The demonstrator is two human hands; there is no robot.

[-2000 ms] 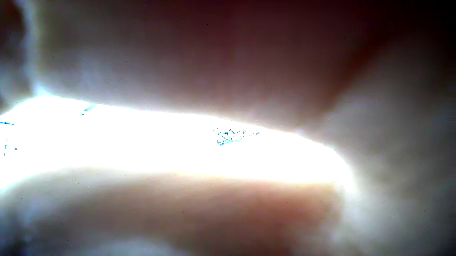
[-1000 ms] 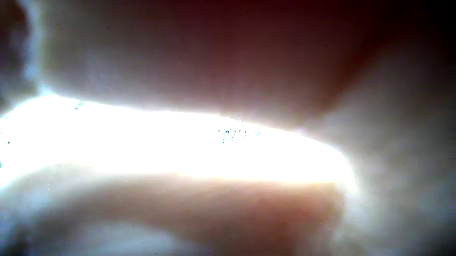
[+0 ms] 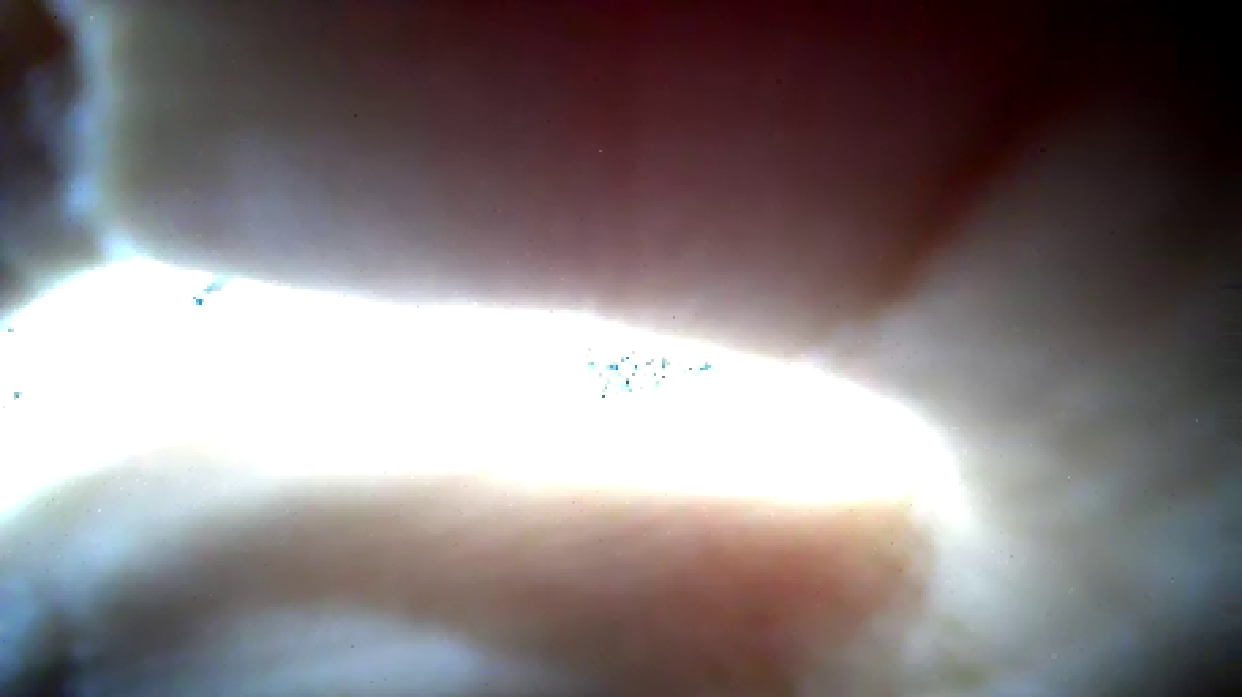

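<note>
Large blurred shapes lie very close to the lens and cover most of the head view. A dark reddish-brown shape (image 3: 545,150) fills the upper part. A paler, brown-pink shape (image 3: 708,558) fills the lower part, and a greyish one (image 3: 1090,409) lies at the right. They may be fingers or a palm, but I cannot tell whose or which hand. I cannot make out my left hand or my right hand, or any object held.
An overexposed white band (image 3: 409,388) runs across the middle between the blurred shapes. Small blue-green specks (image 3: 629,372) show in it near the centre, with a few more at the left. Nothing in it can be identified.
The blurred shapes hold almost the same place. The small specks at the left have shifted slightly and become fewer, and the central specks are sparser than at first.
</note>
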